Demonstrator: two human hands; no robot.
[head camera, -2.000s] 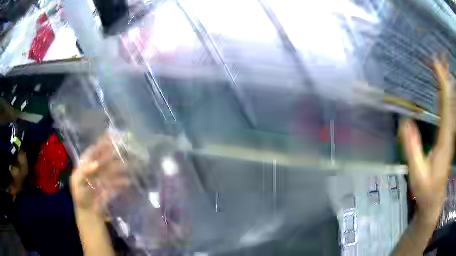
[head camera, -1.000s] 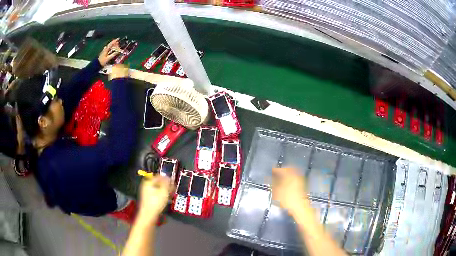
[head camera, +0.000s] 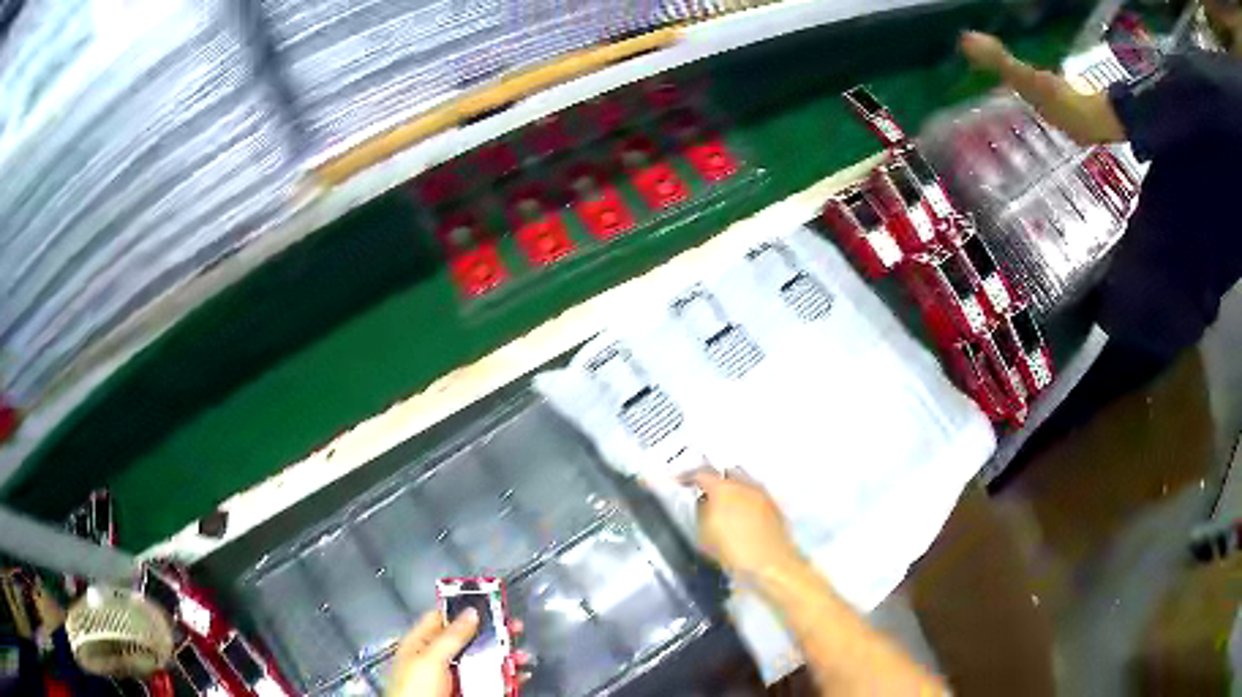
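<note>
My left hand (head camera: 433, 654) holds a red keypad phone (head camera: 477, 635), screen and keys facing up, over the near edge of an empty-looking clear blister tray (head camera: 450, 511). My right hand (head camera: 733, 515) reaches onto the white parts tray (head camera: 845, 449), fingertips at its left part just below a grey phone-shaped front film (head camera: 648, 404). Two more grey films lie further right in the top row. Whether my right fingers grip anything is too blurred to tell.
Red phones in a clear tray (head camera: 606, 211) sit on the green conveyor (head camera: 341, 368). Piled phones (head camera: 953, 272) lie right of the white tray, beside another worker (head camera: 1185, 164). A desk fan (head camera: 120, 630) and more phones are lower left. Stacked trays (head camera: 123, 177) stand upper left.
The view has swung right, bringing the white tray fully into view. My left hand now holds a phone. My right hand has moved from over the clear tray to the white tray.
</note>
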